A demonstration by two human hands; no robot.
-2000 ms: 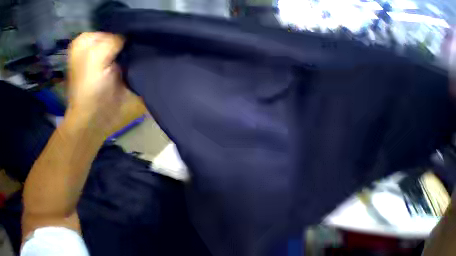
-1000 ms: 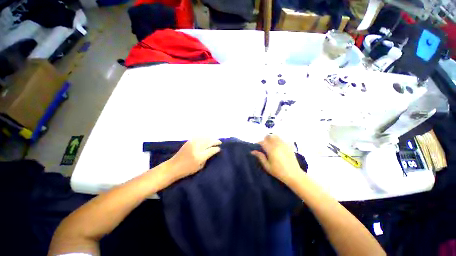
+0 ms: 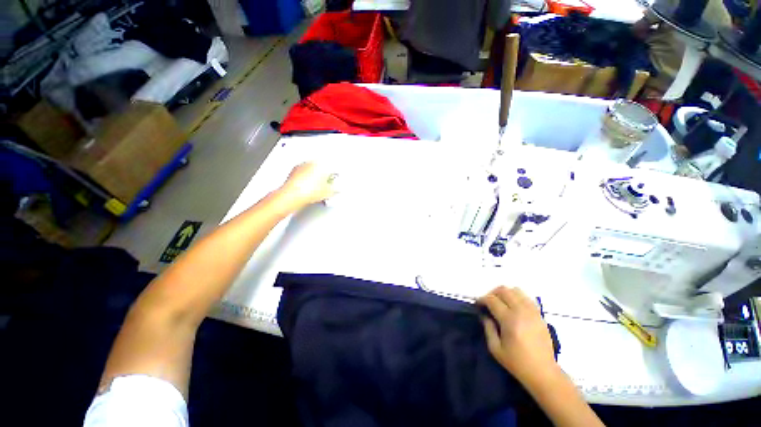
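Note:
The dark garment (image 3: pixel 384 346) hangs over the table's front edge, its waistband (image 3: pixel 367 288) lying nearly straight on the white table. My right hand (image 3: pixel 515 327) grips the waistband near its right end, below the needle area. My left hand (image 3: pixel 310 185) is off the garment, low over the far left of the table. A tiny pale thing shows at its fingertips; whether the fingers hold it is unclear. The white sewing machine (image 3: pixel 667 233) stands right of centre, its presser foot (image 3: pixel 498 248) beyond the waistband.
Yellow-handled snips (image 3: pixel 630 323) lie right of my right hand. A red cloth (image 3: pixel 346 110) lies at the far left table corner. A brown upright rod (image 3: pixel 508 82) and a glass jar (image 3: pixel 627 127) stand behind. A carton (image 3: pixel 132 158) sits on a trolley at left.
My left hand has let go of the waistband and reached forward and left over the table. My right hand stays at the garment's right side. The view has shifted, so the table sits further right.

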